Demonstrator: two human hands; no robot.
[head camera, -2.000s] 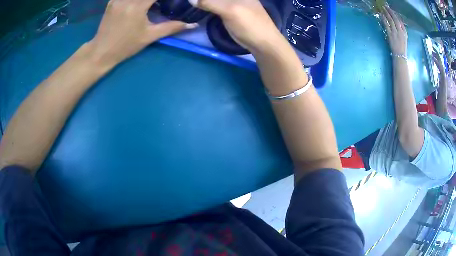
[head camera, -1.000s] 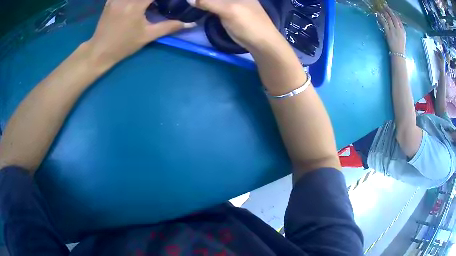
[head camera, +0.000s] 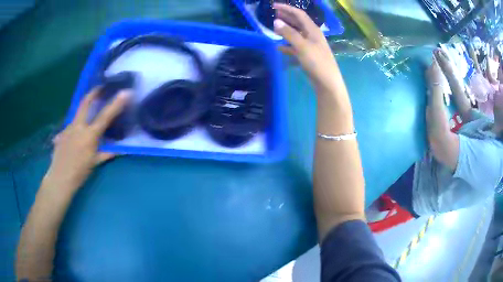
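Note:
A blue tray (head camera: 193, 154) lies in front of me with a pale liner. Black headphones lie in it, with the headband (head camera: 151, 41) towards the back and a round ear cup (head camera: 170, 109) near the middle. A shiny black oval twin-recess piece (head camera: 237, 99) lies on the right side of the tray. My left hand (head camera: 83, 132) is at the tray's left front corner, its fingers over the left ear cup (head camera: 118, 88); blur hides whether it grips. My right hand (head camera: 309, 47) is raised with fingers apart, holding nothing visible, near a second blue tray (head camera: 331, 22).
The second tray, cut off by the top edge, holds black items. A yellow strip (head camera: 358, 22) and clear wrinkled film (head camera: 386, 58) are right of it. A seated person (head camera: 458, 165) works at the right. A red stool (head camera: 389, 215) stands beside the teal surface (head camera: 193, 220).
The view has shifted, showing the whole tray and a second one. My right hand has left the headphones and moved right and away. My left hand has moved to the tray's left side.

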